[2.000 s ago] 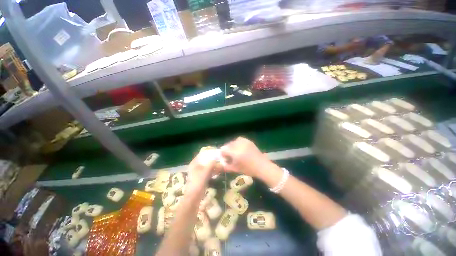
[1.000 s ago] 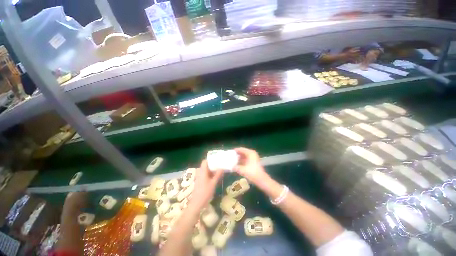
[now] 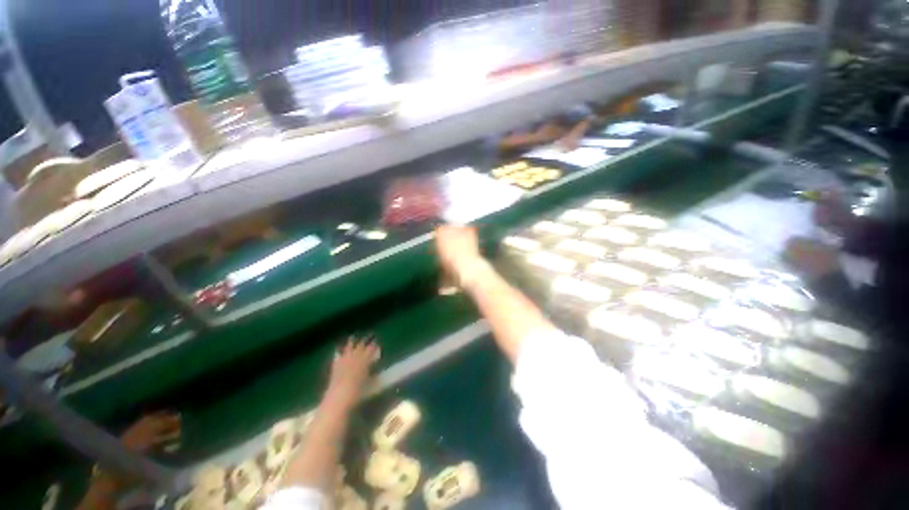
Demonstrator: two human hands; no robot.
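Note:
Several cream housings (image 3: 454,485) lie in a loose pile at the bottom, left of centre. My left hand (image 3: 354,367) is over the pale rail just above the pile, fingers apart, with nothing seen in it. My right hand (image 3: 458,249) is blurred and stretched forward, at the back left corner of the clear blister trays (image 3: 598,320). A small pale patch shows under its fingers; I cannot tell whether it holds a housing. The trays at right hold cream housings in rows of pockets.
A green belt (image 3: 289,354) runs behind the pile. Another person's hand (image 3: 151,432) is at the lower left. A pale shelf (image 3: 299,159) crosses above, with a bottle and a carton drink. Across the belt lie a red patch (image 3: 412,201) and white sheets (image 3: 478,194). Another person's hand is at right.
The view has turned right. My hands have parted: the right moved forward to the trays, the left stayed near the pile. The white-looking piece between them is no longer clearly seen.

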